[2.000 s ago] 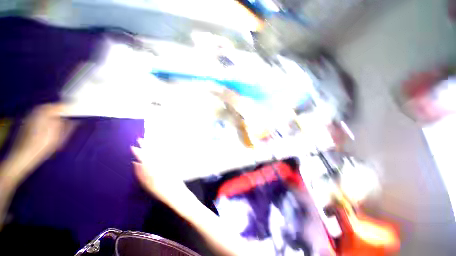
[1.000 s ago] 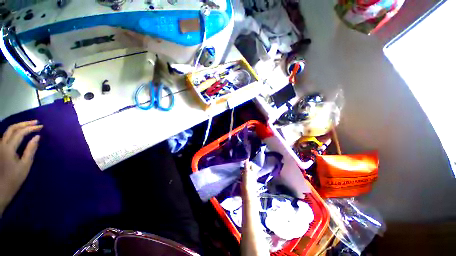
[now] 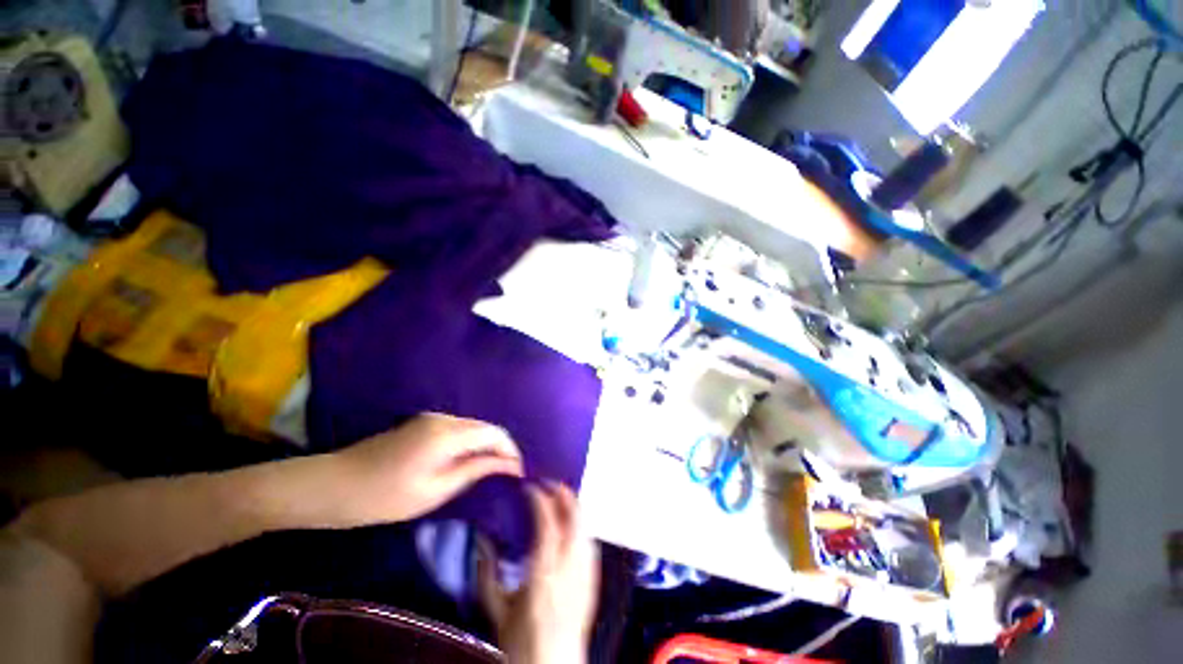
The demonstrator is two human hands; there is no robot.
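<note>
The dark purple garment fabric [image 3: 350, 169] lies in a heap on the left and runs down over the table's front edge to my hands. My left hand [image 3: 448, 461] holds the purple fabric near its lower edge. My right hand [image 3: 551, 571], slightly blurred, is close beside it, with its fingers on a gathered bit of purple fabric. A pale lavender piece [image 3: 448, 555] shows between and below the hands. The white and blue sewing machine [image 3: 830, 376] stands right of the fabric; no fabric is seen under its needle area.
Blue-handled scissors [image 3: 724, 470] and a yellow-edged tool tray [image 3: 863, 538] lie on the table [image 3: 642, 499]. A yellow taped bundle [image 3: 156, 311] is at left. Two dark cones [image 3: 911, 175] stand upper right. A red basket rim [image 3: 727, 650] shows at the bottom. A second machine [image 3: 675, 75] is at the top.
The view has swung left. My right hand has left the red basket and is now beside my left hand at the purple fabric. The lavender piece is now at the hands.
</note>
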